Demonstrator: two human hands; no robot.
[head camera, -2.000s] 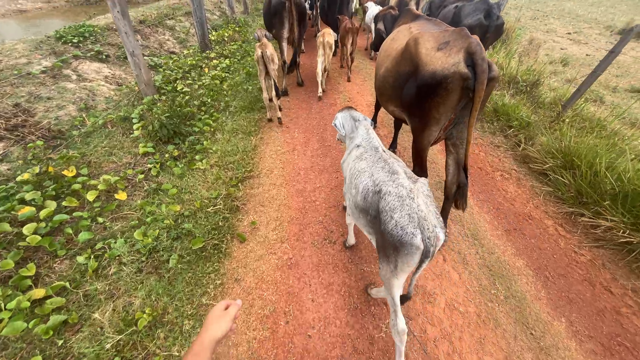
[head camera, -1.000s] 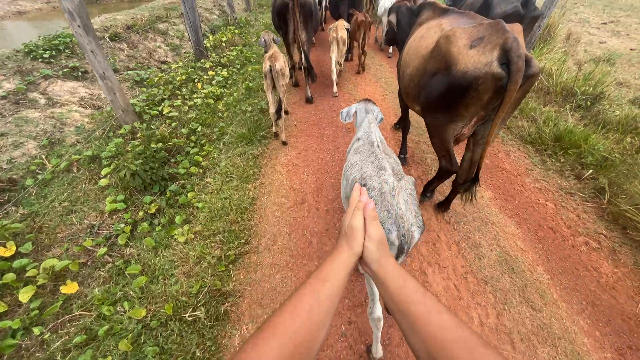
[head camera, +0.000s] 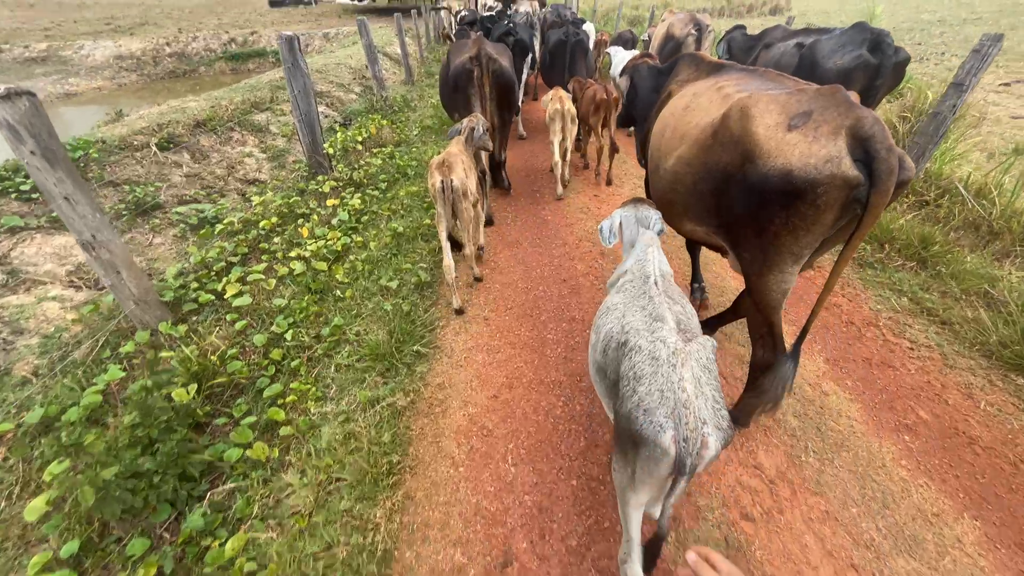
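Observation:
Only the fingertips of one hand, by its place my right hand (head camera: 708, 562), show at the bottom edge, just right of the hind legs of a grey calf (head camera: 660, 360). Whether those fingers hold anything cannot be told. My left hand is out of the frame. The calf faces away on the red dirt track. Close on its right walks a large brown cow (head camera: 744, 152). A thin tan calf (head camera: 458, 200) is at the track's left side, behind a dark brown cow (head camera: 480, 84). Farther up are a pale calf (head camera: 561, 132) and a reddish calf (head camera: 596, 112).
More cattle (head camera: 566, 52) crowd the track ahead. Leaning wooden fence posts (head camera: 84, 212) line the left side, beyond low leafy plants (head camera: 264, 320). Another post (head camera: 956, 100) stands in tall grass at right, near a black cow (head camera: 832, 56). Muddy water (head camera: 120, 104) lies at upper left.
A second ago both hands were pressed together in front of the grey calf's back; now they are apart, with only fingertips in view. The tan calf has turned its head to the right.

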